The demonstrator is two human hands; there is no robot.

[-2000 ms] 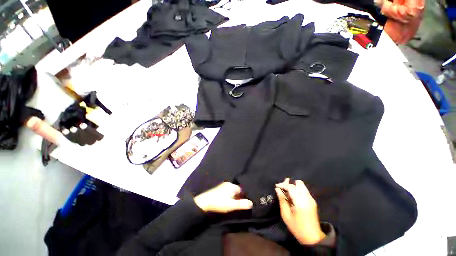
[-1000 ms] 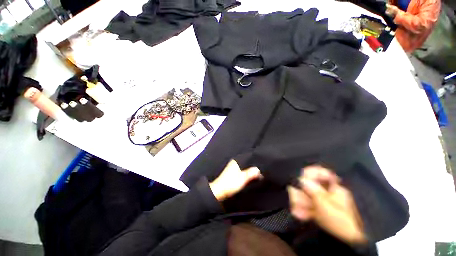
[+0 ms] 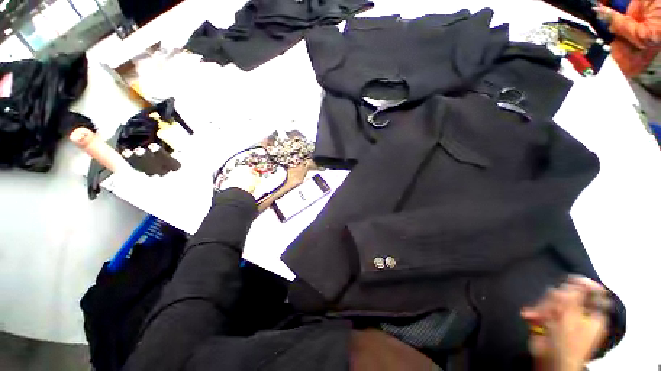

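The dark jacket (image 3: 493, 174) lies spread in front of me, its sleeve across the lower part. Two round metal buttons (image 3: 384, 262) sit side by side on the sleeve cuff (image 3: 366, 250), which no hand touches. My left hand (image 3: 243, 181) is at the oval button tray (image 3: 281, 190), washed out by glare; its fingers and any hold are unclear. Loose silvery buttons (image 3: 291, 151) lie beside the tray. My right hand (image 3: 569, 319) is blurred over the jacket at the lower right, fingers bent, with a small yellowish spot at them; what it holds is unclear.
A smartphone (image 3: 303, 198) lies right of the tray on brown cloth. A second dark jacket (image 3: 406, 58) lies beyond the first. Metal hangers (image 3: 378, 116) show at the necks. A red spool (image 3: 580, 63) is at the far right. A person's orange sleeve (image 3: 638, 32) shows there.
My left hand has left the cuff and reached to the tray. My right hand has moved right, away from the cuff. The sleeve now lies flat with both buttons exposed.
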